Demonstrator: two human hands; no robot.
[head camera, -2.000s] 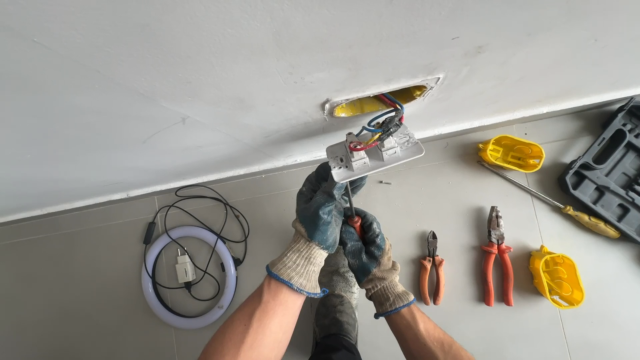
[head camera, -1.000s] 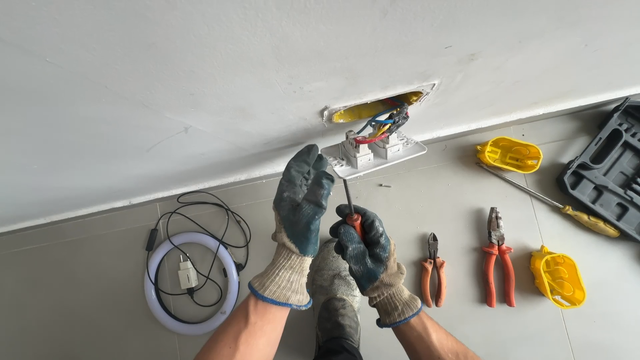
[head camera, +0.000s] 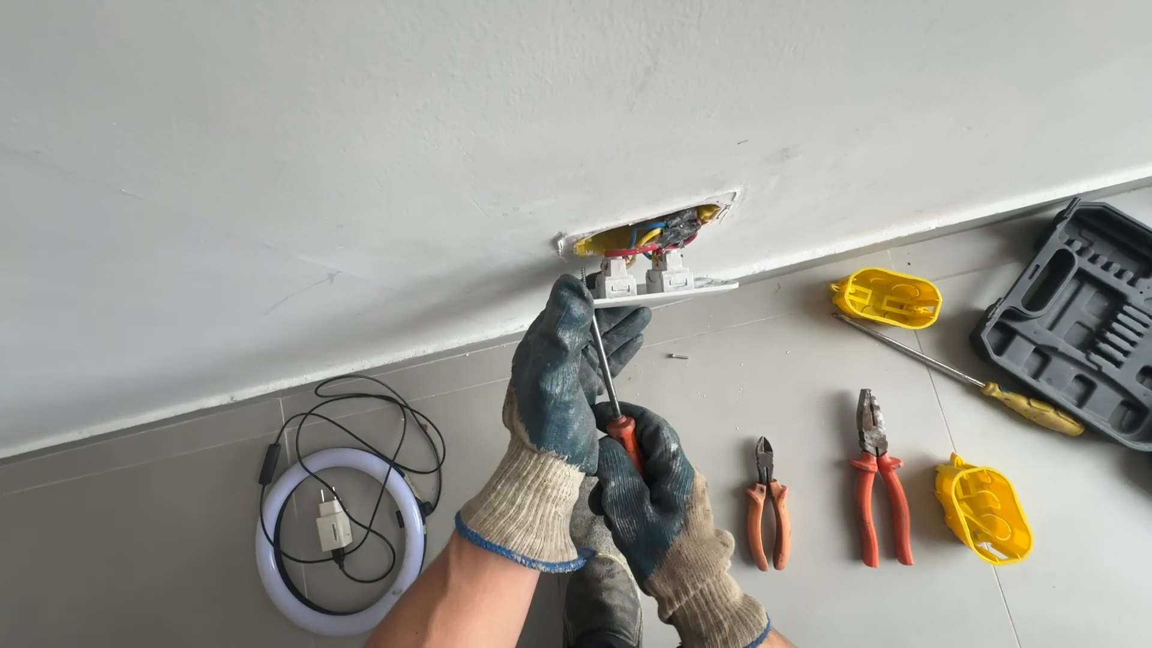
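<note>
A white double socket plate (head camera: 670, 292) is tilted nearly edge-on just below an oval yellow wall box (head camera: 598, 241), its two white modules facing the wall and joined to red, blue and yellow wires. My gloved left hand (head camera: 562, 378) grips the left end of the plate, its fingers partly behind it. In my gloved right hand (head camera: 652, 486) is a screwdriver with a red handle (head camera: 627, 439). The screwdriver's shaft points up to the plate's left end; its tip is hidden. A screw stands at that end, near my left fingertips.
On the tiled floor lie diagonal cutters (head camera: 768, 522), combination pliers (head camera: 880, 486), a yellow-handled screwdriver (head camera: 1030, 407), two yellow electrical boxes (head camera: 900, 306) and a dark tool case (head camera: 1035, 297). A small screw (head camera: 678, 356) lies near the plate. At left is a ring light (head camera: 270, 549) with a black cable.
My left hand, off the plate a second ago, has moved right and up and now holds its left end. The plate has come closer to the wall box and is seen more edge-on.
</note>
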